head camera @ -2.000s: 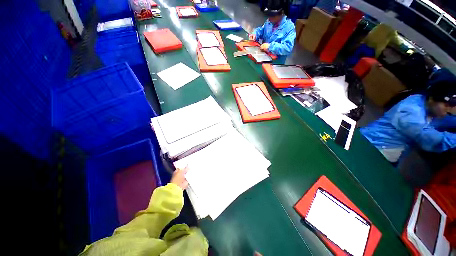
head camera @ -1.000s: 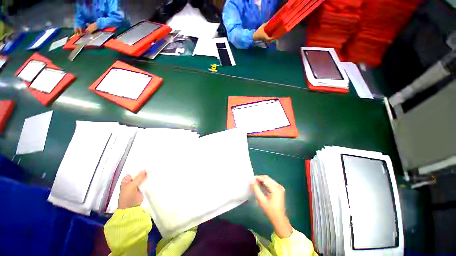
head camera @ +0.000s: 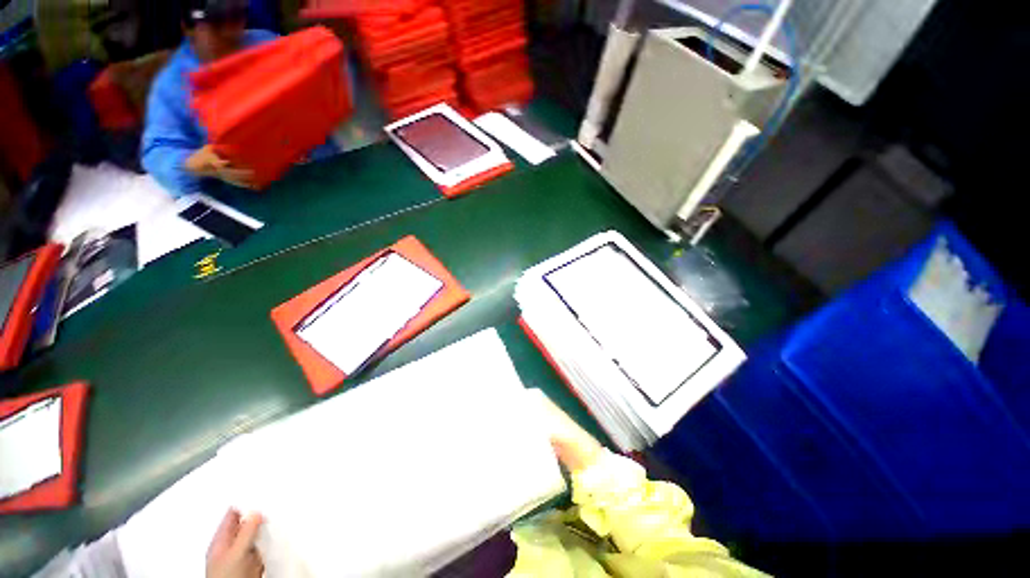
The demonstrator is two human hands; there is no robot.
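Note:
A wide plain white sheet (head camera: 384,452), possibly several layers, lies across the near side in front of me. My left hand (head camera: 235,546) is at its lower left with the thumb on top, cut off by the bottom edge. My right hand (head camera: 567,438) grips its right edge; the fingers are partly hidden. To the right stands a thick panel stack (head camera: 633,322) with fanned white edges, a black-bordered white panel on top and red beneath. The greyish edge of another pile (head camera: 99,559) shows at the bottom left.
Panels on red pads (head camera: 452,296) lie on the green bench (head camera: 215,361). A dark-faced panel (head camera: 446,145) lies on the far side. Opposite, a person (head camera: 169,124) in blue holds red blocks (head camera: 277,107). A grey machine box (head camera: 678,124) and blue crates (head camera: 892,395) are at right.
The view has swung right. My right hand has closed on the sheet's right edge, and the sheet extends further right, near the panel stack. The person opposite still holds red blocks.

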